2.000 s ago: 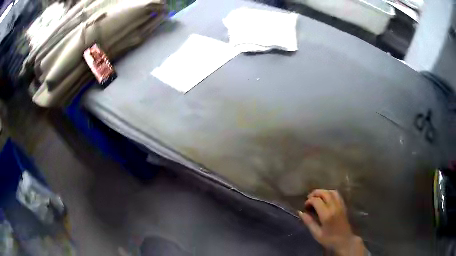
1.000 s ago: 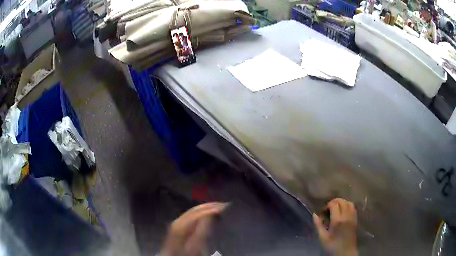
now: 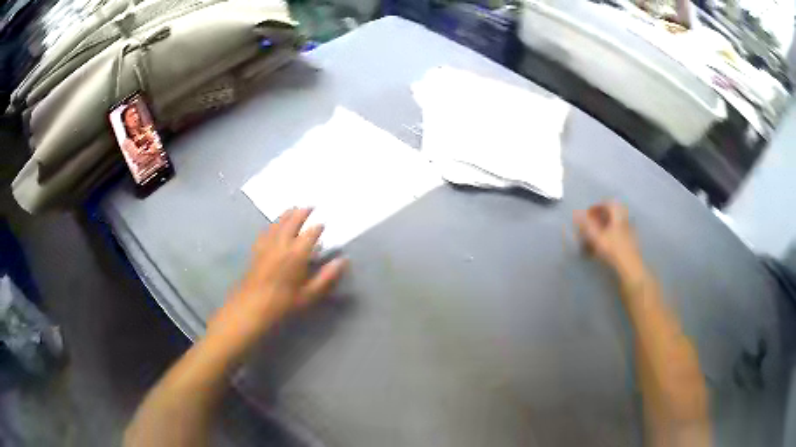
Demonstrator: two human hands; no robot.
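A flat white cloth piece lies on the grey padded table. A thicker stack of white pieces with frayed edges lies to its right, the two touching or slightly overlapping. My left hand is at the near edge of the flat piece, fingers spread, with fingertips at or just over its edge; contact is unclear. My right hand is over the table just right of the stack, fingers curled and blurred. I cannot tell whether it holds something small.
A lit mobile phone leans on beige tied fabric bundles at the left. A white plastic tub stands beyond the table's far right edge. Small dark scissors lie blurred at the right. The table's left edge curves down near my left forearm.
My left hand has come from beside the table to the flat white piece. My right hand has moved from the table's near edge to near the stack. The view has shifted closer to the cloth.
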